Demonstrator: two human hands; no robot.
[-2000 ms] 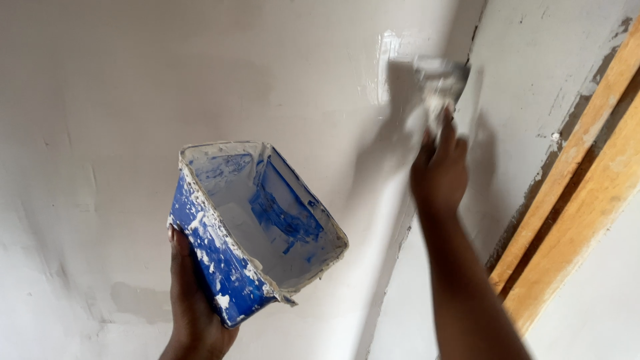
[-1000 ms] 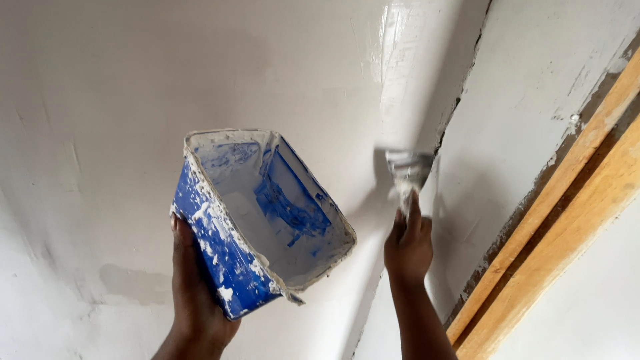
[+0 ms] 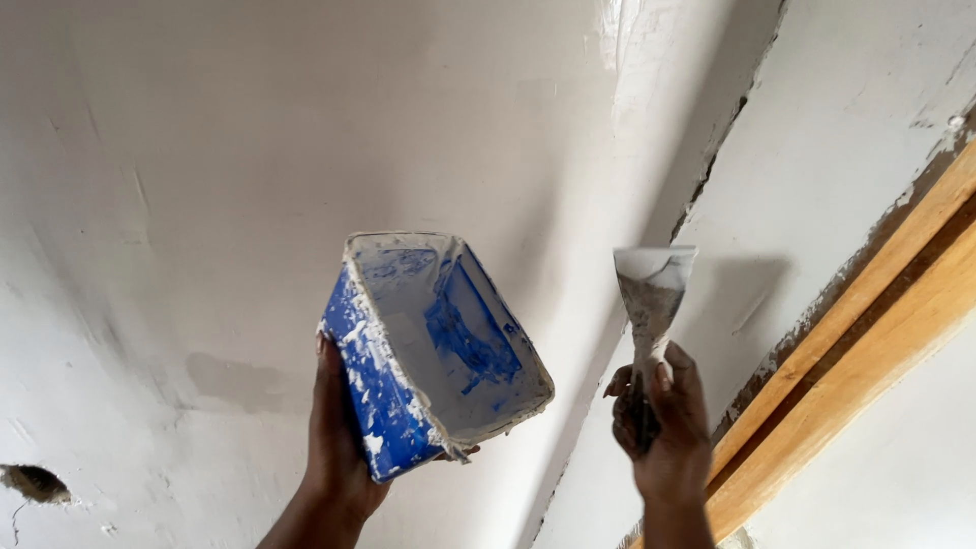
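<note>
My left hand (image 3: 335,435) grips a blue plastic tub (image 3: 389,427) from its left side and underneath. White filler is smeared over the tub's rim and walls, and its mouth is tilted toward me. To the right, my right hand (image 3: 671,427) holds a putty knife (image 3: 652,293) by the handle, blade up. Whitish filler coats part of the blade and neck. The blade is near a dark crack (image 3: 709,164) that runs along the corner between two plastered surfaces; whether it touches the surface I cannot tell.
A wooden frame (image 3: 854,389) crosses the right side at a slant, with a rough dark gap (image 3: 846,267) along its edge. A hole (image 3: 34,483) opens in the plastered surface at lower left. Wet filler (image 3: 616,30) shines at the top.
The putty knife has moved down along the corner, off the spot near the wet filler, and now stands upright beside the tub. My left hand still holds the tub.
</note>
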